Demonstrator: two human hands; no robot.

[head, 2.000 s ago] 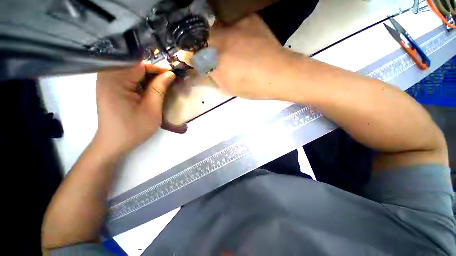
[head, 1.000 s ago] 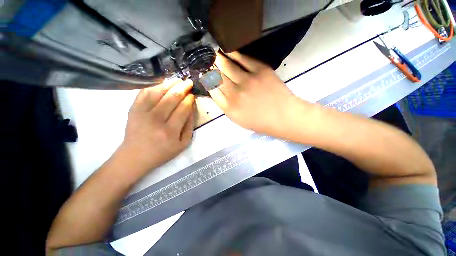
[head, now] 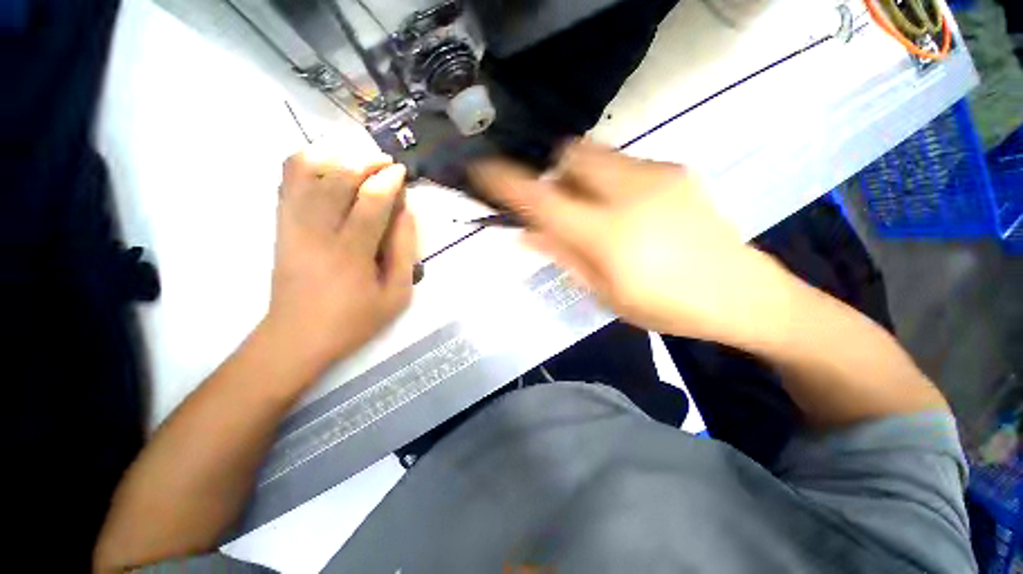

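The black garment piece lies under the sewing machine head and runs back behind it. My left hand is left of the presser foot, fingertips pinched at the cloth's near-left edge. My right hand is blurred, to the right and nearer, fingers curled. Thin dark pointed blades, apparently the thread snips, stick out left from under its fingers; the handles are hidden. The translucent whitish knob sits below the dark coiled part.
The ruler runs along the near table edge. Larger scissors with orange and olive loops lie at the far right. Blue baskets stand on the floor at right. Black cloth hangs below the edge; more dark material is at far left.
My right hand has moved away from the needle area, and the orange and blue snips are gone from the table at right. My left hand stays near the foot. The view has shifted.
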